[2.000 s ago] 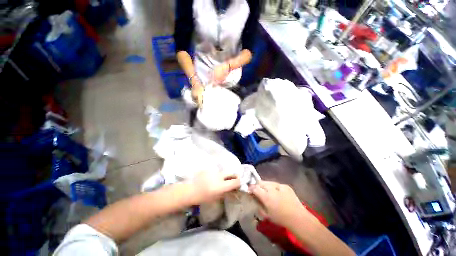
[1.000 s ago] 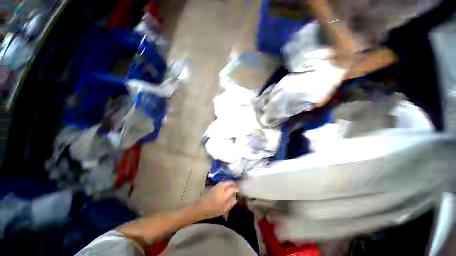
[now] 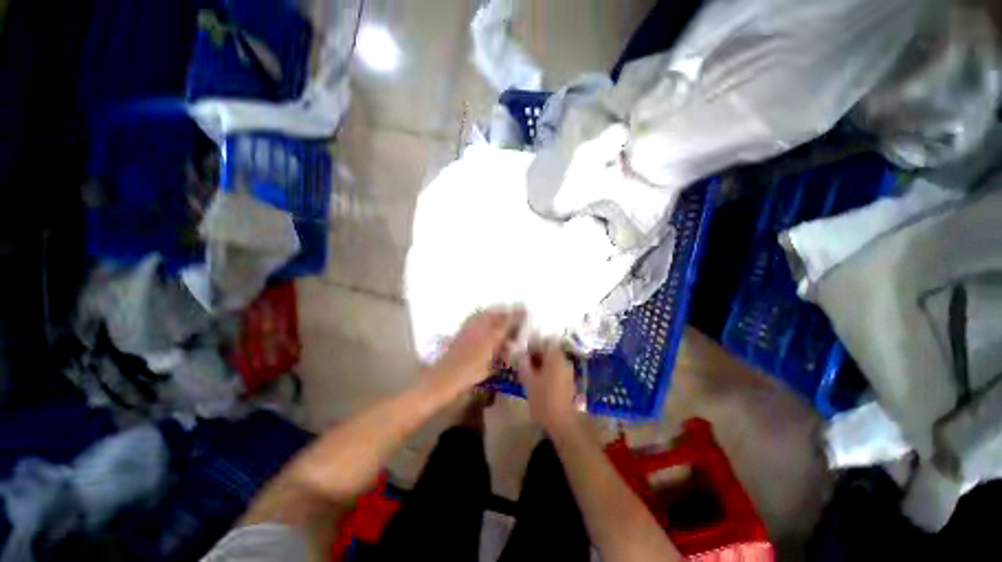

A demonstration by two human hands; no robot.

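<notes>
A blue plastic crate (image 3: 663,318) stands on the floor in front of me. Pale cloth pieces (image 3: 494,236) are heaped in it, with glare turning much of them pure white. My left hand (image 3: 483,343) is at the near edge of the heap, its fingertips blurred against the cloth. My right hand (image 3: 547,379) is close beside it at the same edge, fingers bent against the cloth. Glare and blur hide whether either hand grips a piece.
Large grey-white pieces (image 3: 758,93) reach over the crate from the upper right. More cloth (image 3: 912,307) hangs over another blue crate (image 3: 786,285) at right. A red stool (image 3: 703,494) is near my feet. Blue crates (image 3: 280,176) and a red crate (image 3: 267,335) line the left.
The view has turned down onto the crate. The long pale cloth that stretched across the right is now away from my hands. My right hand has come into view beside my left.
</notes>
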